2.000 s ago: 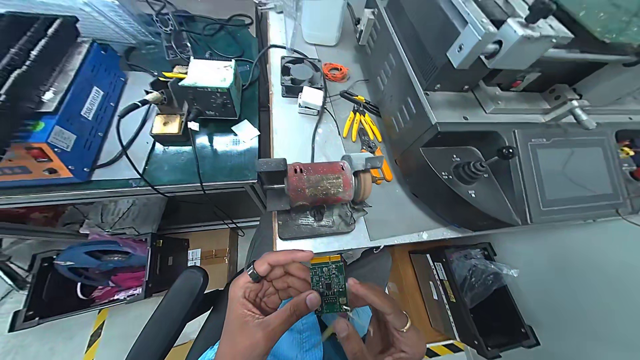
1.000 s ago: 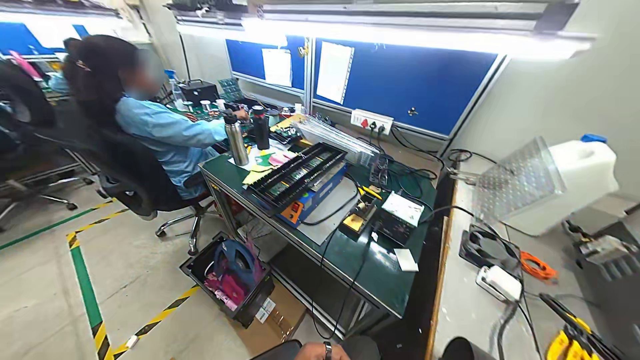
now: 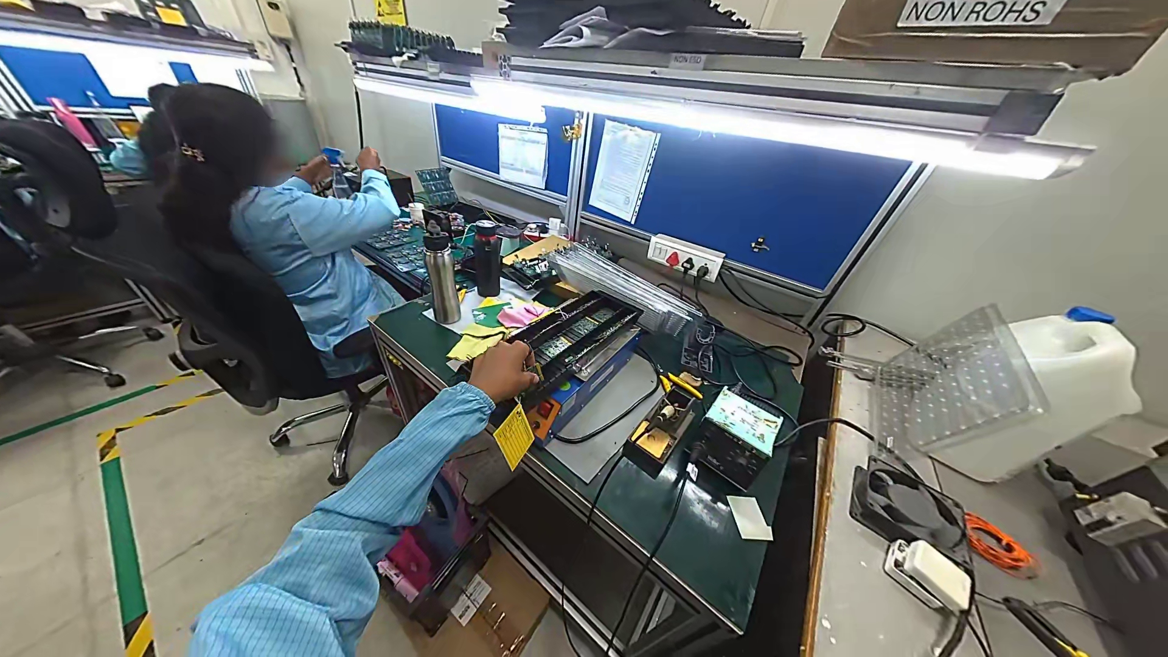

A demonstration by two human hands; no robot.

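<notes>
My left hand (image 3: 502,370), in a light blue sleeve, reaches to the near-left end of a black slotted rack (image 3: 598,333). Its fingers are curled at the rack's end, and whether they grip the rack or a small part is hidden. Green circuit boards (image 3: 584,336) lie in the rack, which rests on a blue box-shaped device (image 3: 598,379). From the rack's near end, just below my hand, hangs a yellow tag (image 3: 514,437) with writing. Pink and yellow sheets (image 3: 488,333) lie beside the rack. My right hand is out of view.
Steel and black bottles (image 3: 442,278) (image 3: 486,260) stand behind the rack. A soldering iron stand (image 3: 659,433) and a black station (image 3: 735,438) are right of it. A co-worker (image 3: 301,219) sits at left. A fan (image 3: 903,502) and a white jug (image 3: 1049,392) occupy the right bench.
The view has swung from the bench at my lap to the green table. The circuit board between my hands two seconds ago is no longer seen there. My left arm now extends to the rack.
</notes>
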